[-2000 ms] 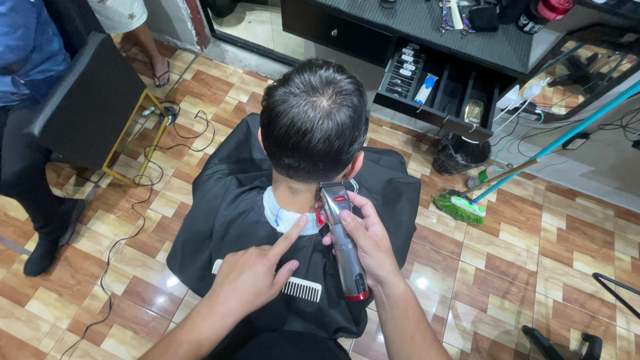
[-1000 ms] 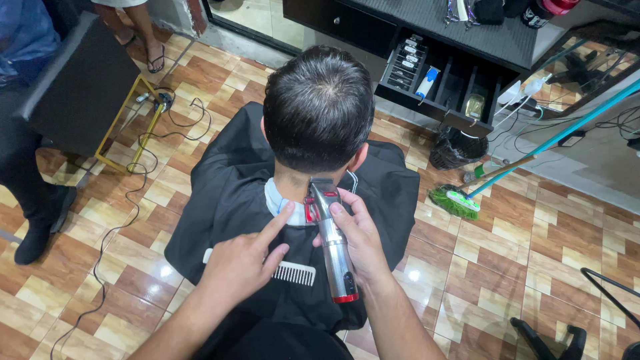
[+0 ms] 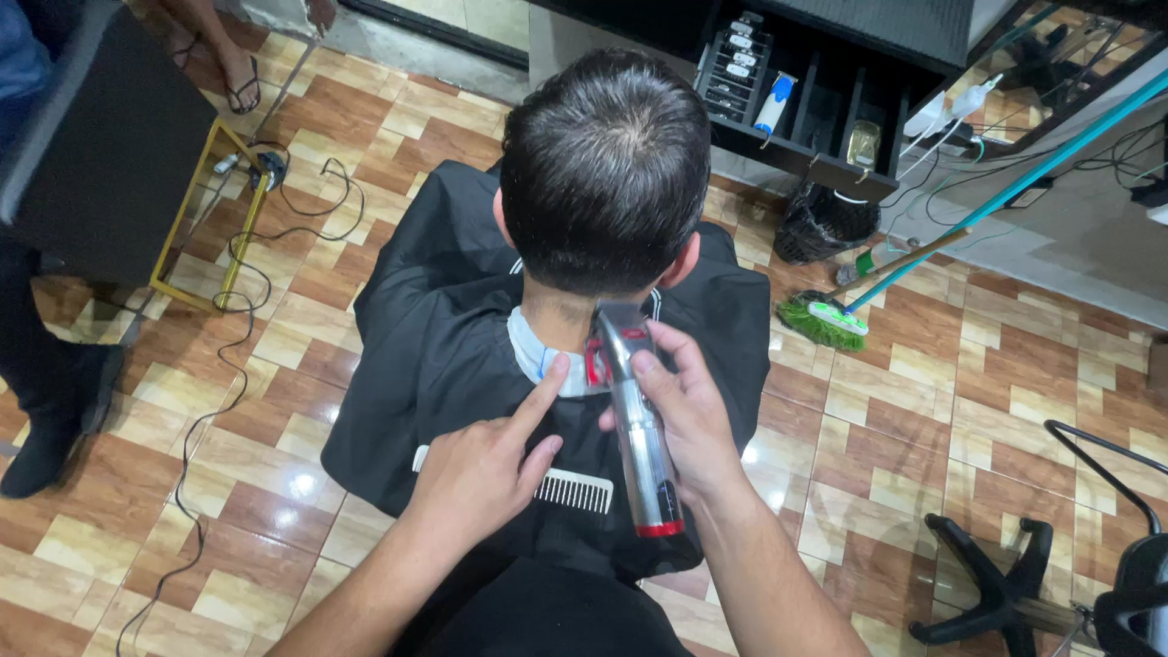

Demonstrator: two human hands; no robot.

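Observation:
A seated person with short dark hair (image 3: 607, 173) is seen from behind, wearing a black cape (image 3: 438, 301) with a pale neck strip (image 3: 531, 349) at the collar. My right hand (image 3: 680, 401) grips a silver and red hair clipper (image 3: 643, 438), its blade end at the right side of the nape. My left hand (image 3: 488, 465) holds a white comb (image 3: 579, 491) crosswise, low over the cape. Its index finger points up and touches the neck strip. The comb's middle is hidden behind that hand.
An open black drawer (image 3: 826, 169) at upper right holds clipper guards and a blue and white trimmer (image 3: 776, 102). Below are a waste bin (image 3: 821, 224) and a green broom (image 3: 826, 324). A cable (image 3: 239, 365) crosses the tiled floor beside a black chair (image 3: 109, 137). A chair base (image 3: 995, 584) stands lower right.
The clipper has stayed near the right of the nape, with its body now tilted a little differently in my right hand. My left hand keeps the comb, its index finger still at the collar.

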